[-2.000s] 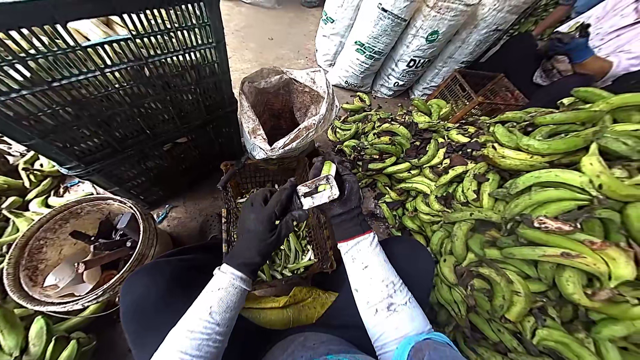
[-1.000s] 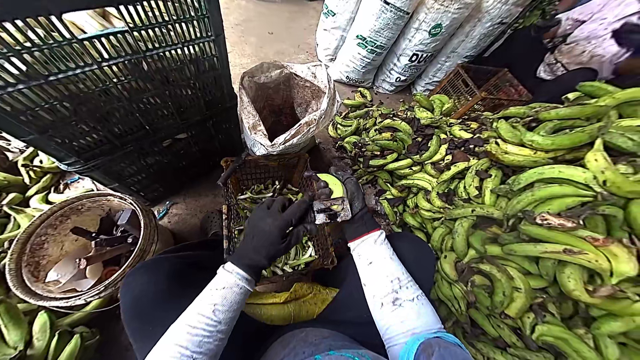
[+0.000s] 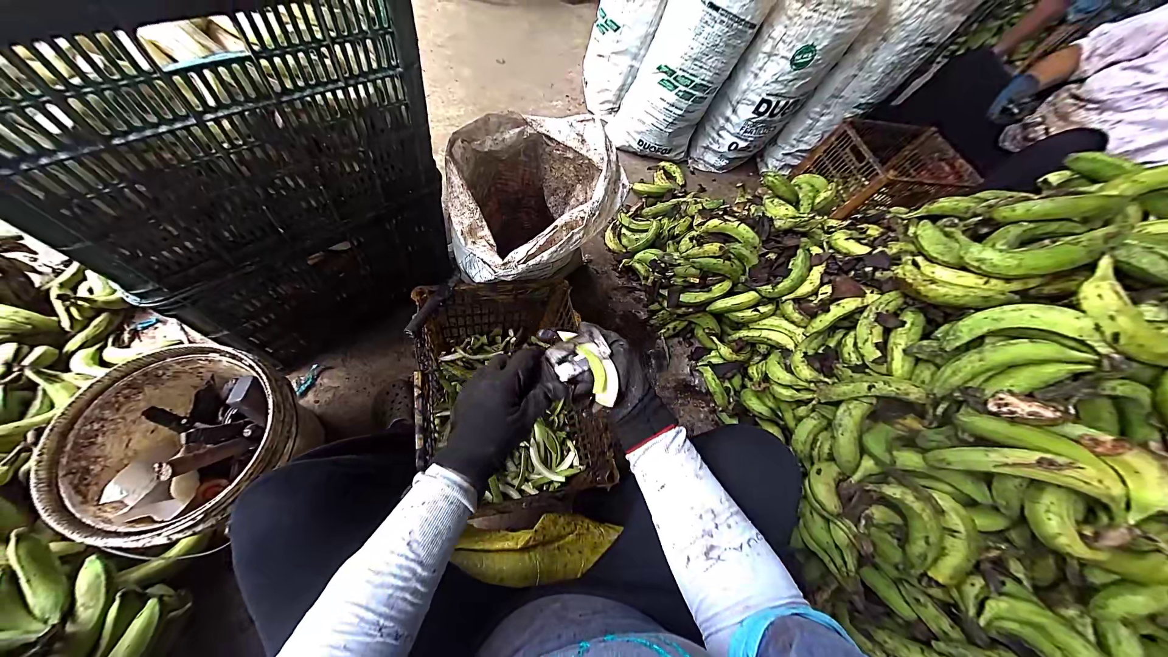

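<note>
Both my hands wear dark gloves and meet above a brown plastic crate point(image 3: 425, 401) holding green peel strips point(image 3: 547, 456). In my right hand point(image 3: 634, 388) lies a partly peeled green plantain point(image 3: 598, 370), its pale flesh showing. My left hand point(image 3: 502, 401) presses its fingers against the plantain's left end, where a small metallic-looking thing point(image 3: 570, 365) shows; its shape is too blurred to name, and which hand holds it I cannot tell. A yellow cloth or sack point(image 3: 538, 549) lies between my legs, below the crate.
An open white sack point(image 3: 584, 196) stands behind the crate. Dark crates point(image 3: 219, 173) are stacked at left, above a bucket point(image 3: 82, 401) with knives. Green plantains point(image 3: 1022, 365) heap up at right. Filled sacks point(image 3: 693, 73), a brown crate point(image 3: 876, 160) and another person point(image 3: 1113, 91) are farther back.
My hands stay together over the crate while the held piece has turned; its pale flesh now points down and right. At the upper right, the other person's arms have shifted.
</note>
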